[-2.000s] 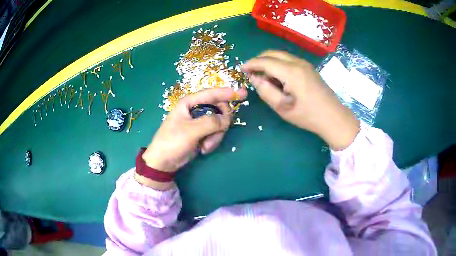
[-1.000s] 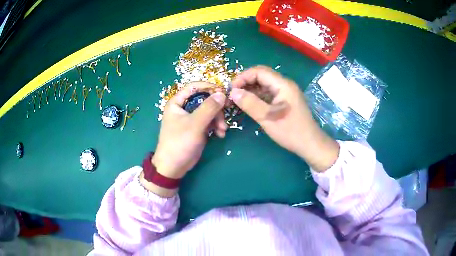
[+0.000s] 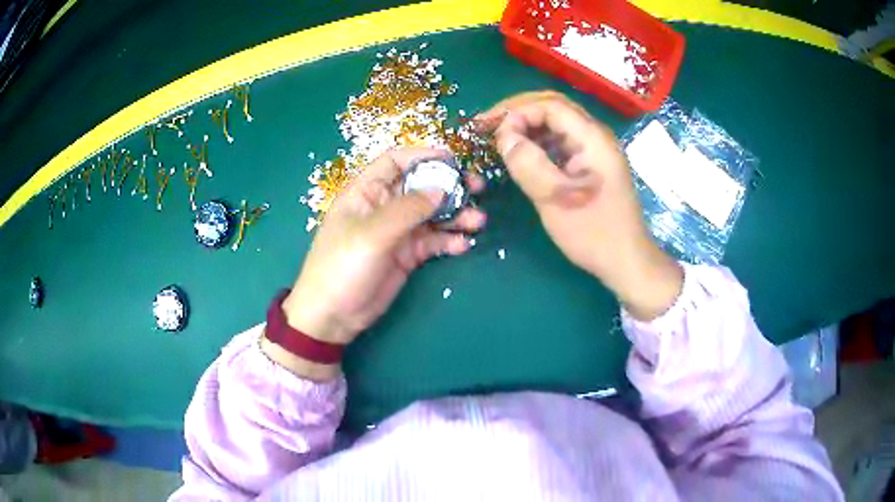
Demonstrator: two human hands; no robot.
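Note:
My left hand [image 3: 368,235] holds a round electronic unit [image 3: 435,186] between thumb and fingers, its silvery-white face and dark rim showing. My right hand [image 3: 579,176] is to its right, raised at the right edge of the flex cable pile [image 3: 393,108]. Its thumb and index fingertips are close together; whether they hold a small piece cannot be told. The pile is a loose amber and white heap beyond my left hand, which partly covers its near side.
Separate flex cables [image 3: 164,183] lie in a row at left. Round units lie at left, one [image 3: 213,225] beside a flex cable, another [image 3: 170,309] nearer. A red tray [image 3: 667,74] with white pieces and a clear plastic bag [image 3: 677,230] with white slips are at right.
The hands were together at the unit a second ago; my right hand has moved away to the right and up. The unit in my left hand has turned from a dark to a whitish face.

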